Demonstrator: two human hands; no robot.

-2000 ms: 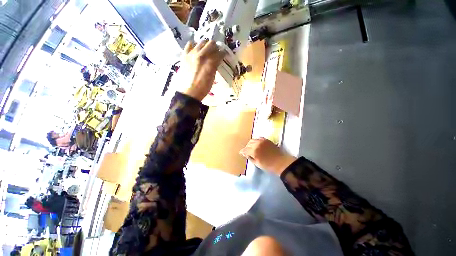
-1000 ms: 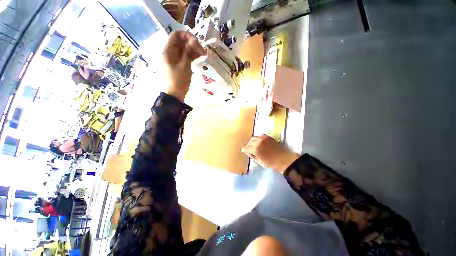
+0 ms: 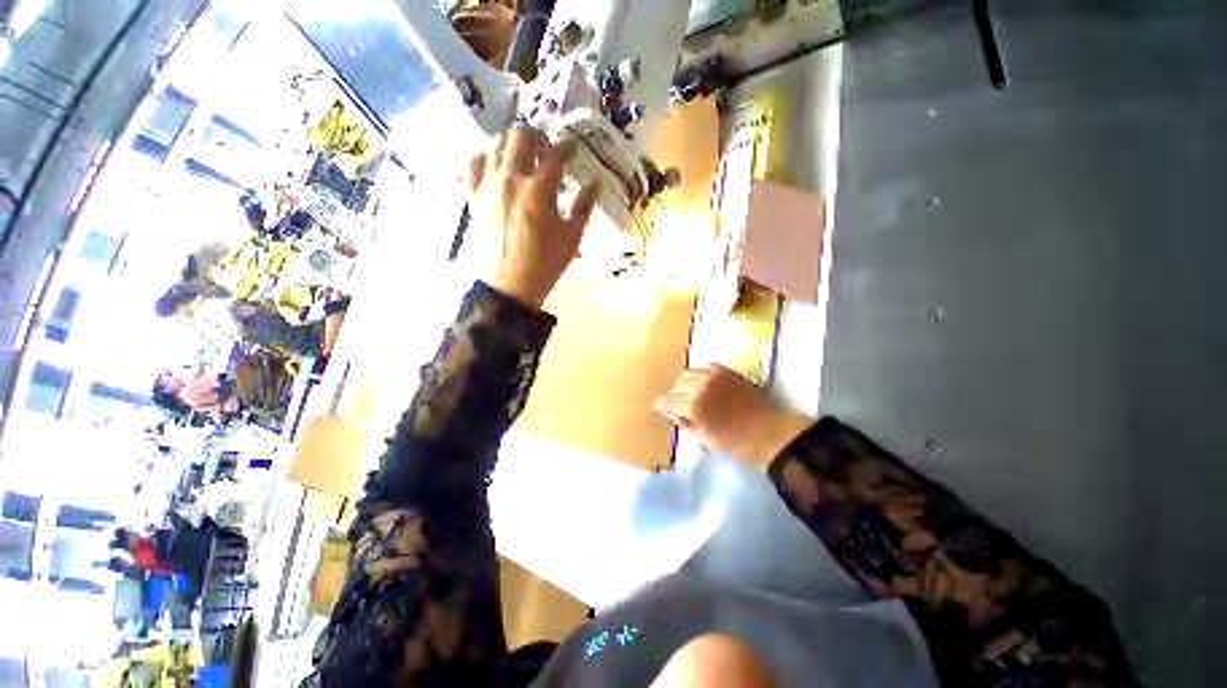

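Note:
A tan panel point(image 3: 612, 363) lies flat on the white machine table, its upper part under the sewing machine head point(image 3: 592, 148). My left hand point(image 3: 528, 215) is raised at the front of the machine head with its fingers spread; nothing shows in it. My right hand point(image 3: 720, 410) rests at the panel's lower right edge with its fingertips close together on the edge; whether it pinches the panel is unclear. The needle area is washed out by bright light.
A pink-brown card point(image 3: 783, 242) lies over a yellow strip point(image 3: 758, 329) right of the panel. A dark grey table point(image 3: 1023, 296) spans the right side. More tan pieces point(image 3: 327, 454) lie at the left. People and machines show in the far left background.
Over the last second my left hand has moved down and right from the upper left of the machine head, its fingers now spread. My right hand has stayed at the panel edge.

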